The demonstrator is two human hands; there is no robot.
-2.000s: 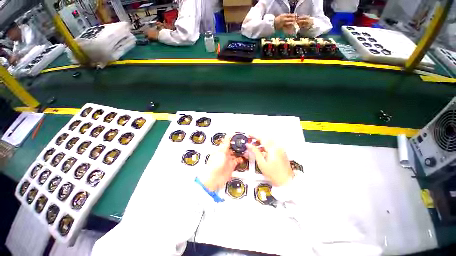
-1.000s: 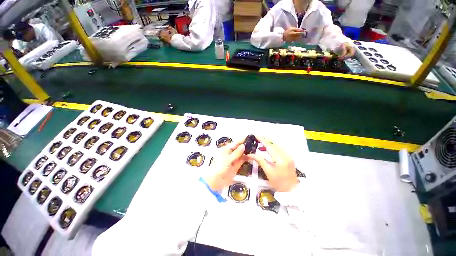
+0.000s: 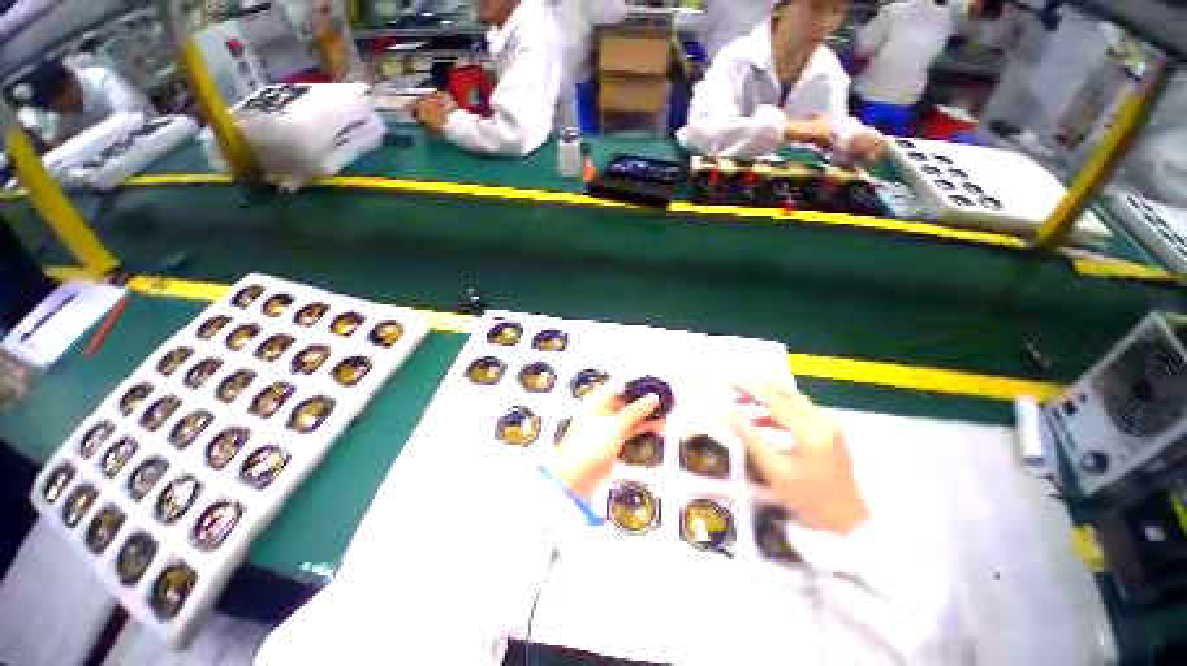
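Note:
My left hand (image 3: 592, 440), with a blue wrist band, holds a dark round unit (image 3: 646, 396) over the white foam tray (image 3: 456, 488) in front of me. My right hand (image 3: 804, 458) is a little to the right, apart from that unit, with its fingers bent and slightly blurred; whether it holds something small I cannot tell. Amber-centred round units with black rims, such as this one (image 3: 634, 507), sit spaced in the tray. Some are partly hidden by my hands.
A foam tray with close rows of amber units (image 3: 289, 289) lies at left. A fan blower (image 3: 1130, 403) and white cylinder (image 3: 1030, 436) stand at right. Beyond the green belt (image 3: 586, 267) are a black tray (image 3: 635, 181), a fixture row (image 3: 788, 186) and people in white smocks.
My right hand has moved right, away from the dark unit, which stays in my left hand. More tray units now show between my hands. The person opposite has brought both hands together.

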